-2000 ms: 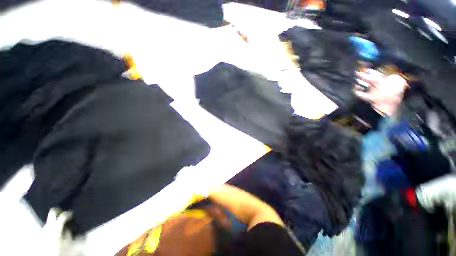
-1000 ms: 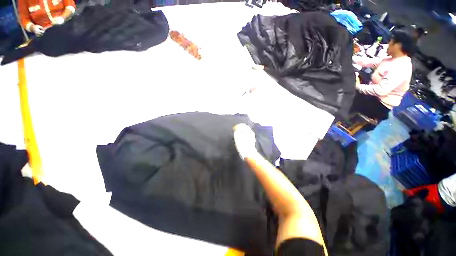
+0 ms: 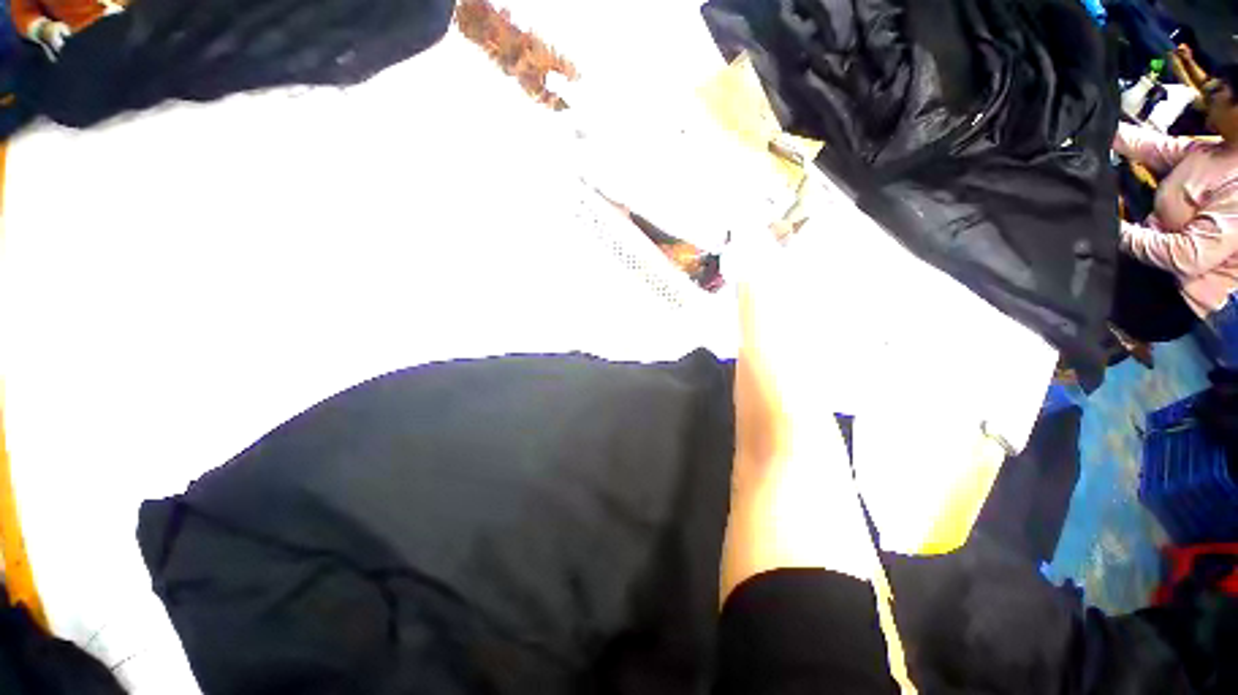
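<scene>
A matt black garment piece [image 3: 462, 502] lies on the white tabletop in front of me, its curved edge facing away and its near part cut off by the frame. My right forearm reaches over its right side. My right hand [image 3: 767, 204], in a white glove, is beyond it, beside a tan cardboard-like piece [image 3: 740, 98]. The glove is washed out against the white top, so its fingers and any hold are unclear. Reddish-brown bits [image 3: 690, 258] show just left of the hand. My left hand is not in view.
Shiny black garments [image 3: 950, 136] lie at the far right, a black pile [image 3: 245, 54] at the far left. A brown bundle [image 3: 516, 48] lies between them. Black cloth [image 3: 1005, 611] hangs at the near right. A person in pink [image 3: 1188, 204] is at right; yellow tape [image 3: 11, 516] runs at left.
My right hand has left the black garment piece and reached farther out across the table. The view has moved closer to the far right part; the cardboard-like piece now shows.
</scene>
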